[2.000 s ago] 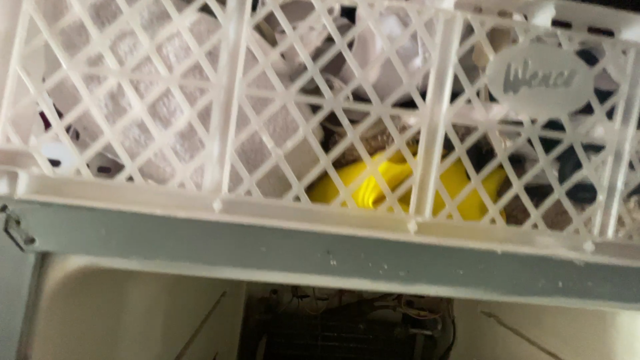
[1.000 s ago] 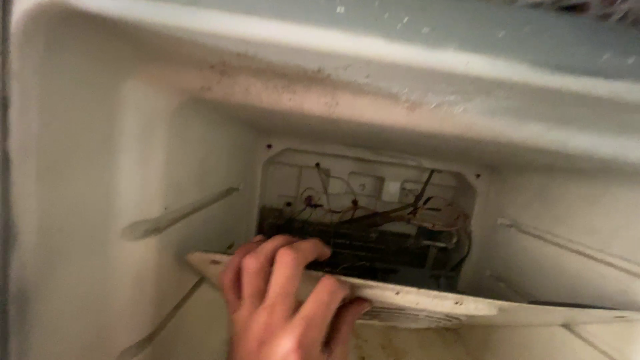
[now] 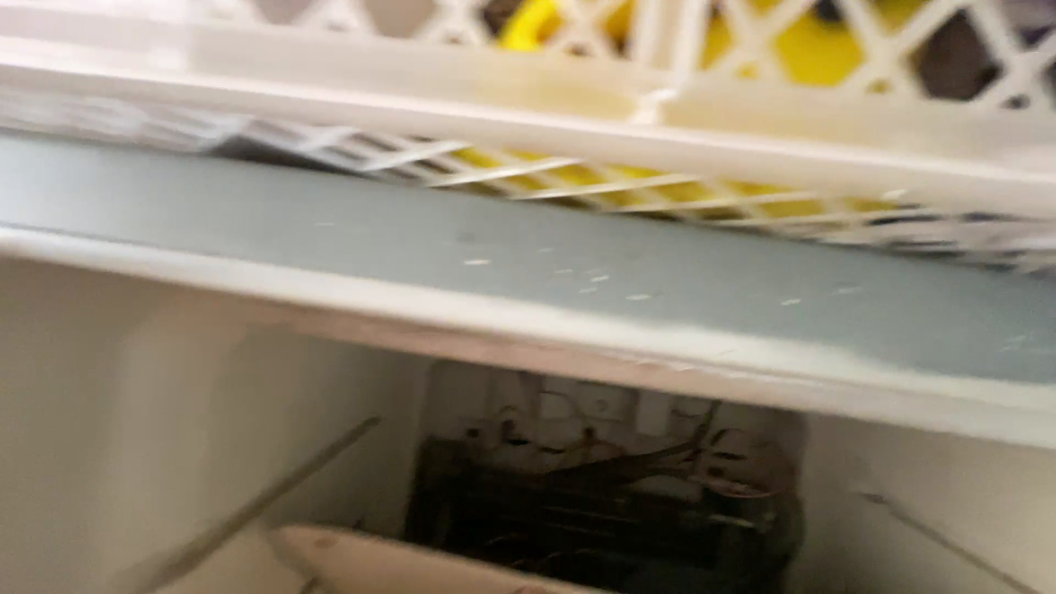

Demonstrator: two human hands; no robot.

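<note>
Neither of my hands shows in the view. A pale panel leans inside the white-lined compartment of what looks like a freezer, its upper edge rising from the bottom of the view; the rest is cut off. Behind it, a recess in the back wall holds thin wires and a dark finned part, probably an evaporator coil. Whether anything touches the panel below the view cannot be told.
A white plastic lattice basket with yellow things in it sits above the scratched grey front edge of the cabinet. Shelf ridges run along the left wall and right wall. The picture is blurred.
The hand that gripped the panel's upper edge one second ago is out of view. The view has shifted up, bringing the basket back in.
</note>
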